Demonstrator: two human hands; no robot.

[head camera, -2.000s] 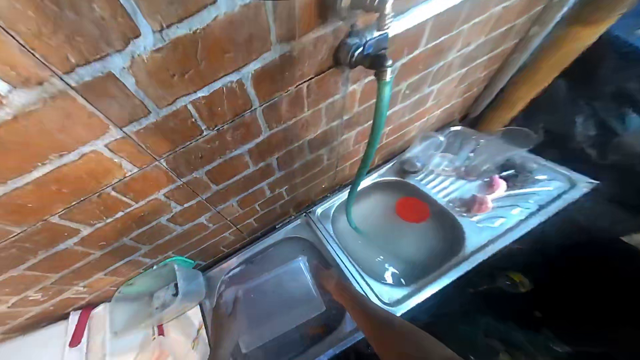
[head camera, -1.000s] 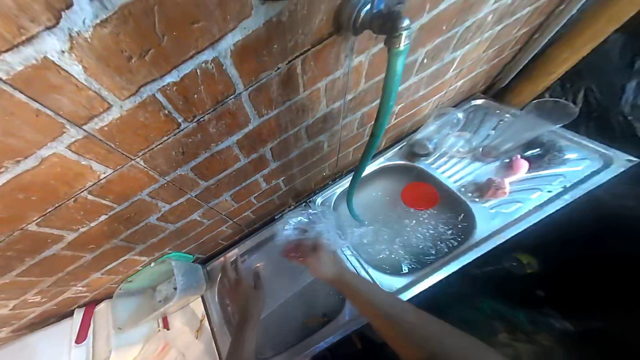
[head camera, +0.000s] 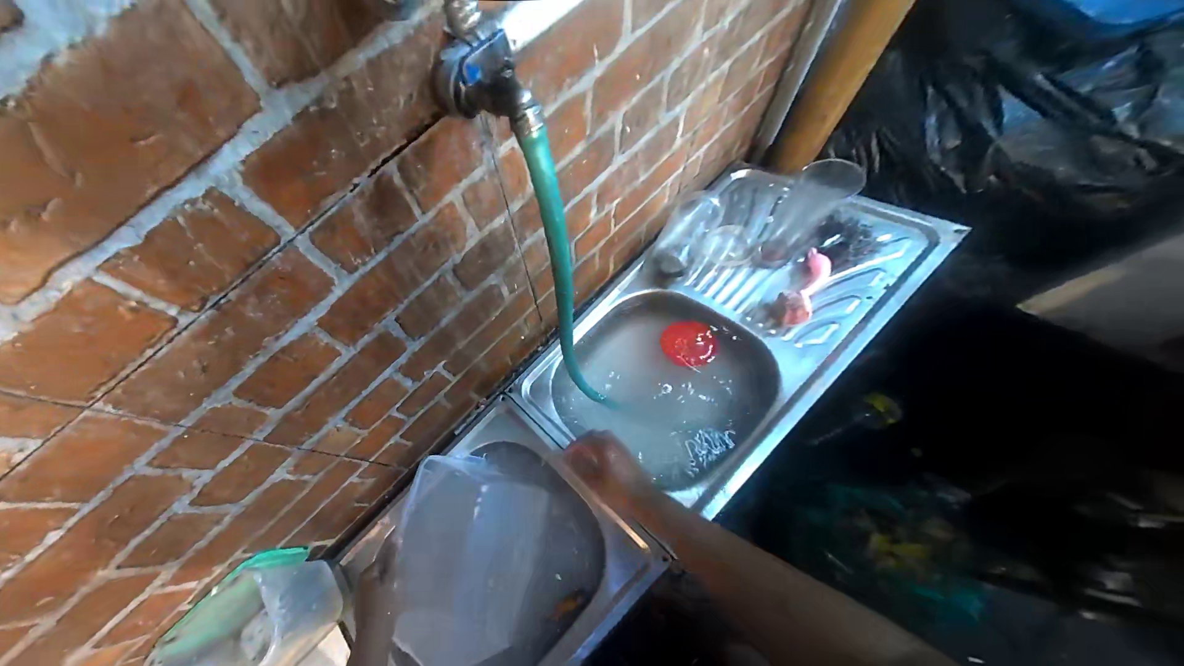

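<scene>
My left hand (head camera: 372, 587), partly hidden, holds a clear plastic container (head camera: 467, 555) upright on its side over the left steel basin (head camera: 581, 555). My right hand (head camera: 606, 462) is over the rim between the two basins; its fingers look curled, and whether it holds something cannot be told. The right basin (head camera: 772, 384) is filled with cloudy water, with a red round thing (head camera: 689, 343) in it. A green hose (head camera: 555, 231) runs from the wall tap (head camera: 481, 74) down into this water.
Clear containers (head camera: 740, 217) and a pink thing (head camera: 816, 270) lie on the ribbed drainboard (head camera: 856, 301). A translucent tub with a green rim (head camera: 296, 592) stands at the lower left. A brick wall (head camera: 305, 351) runs behind the sinks, and a wooden post (head camera: 846, 74) stands beyond them.
My right hand has moved from over the left basin, where water was splashing, to the rim between basins. The clear container is now raised in my left hand.
</scene>
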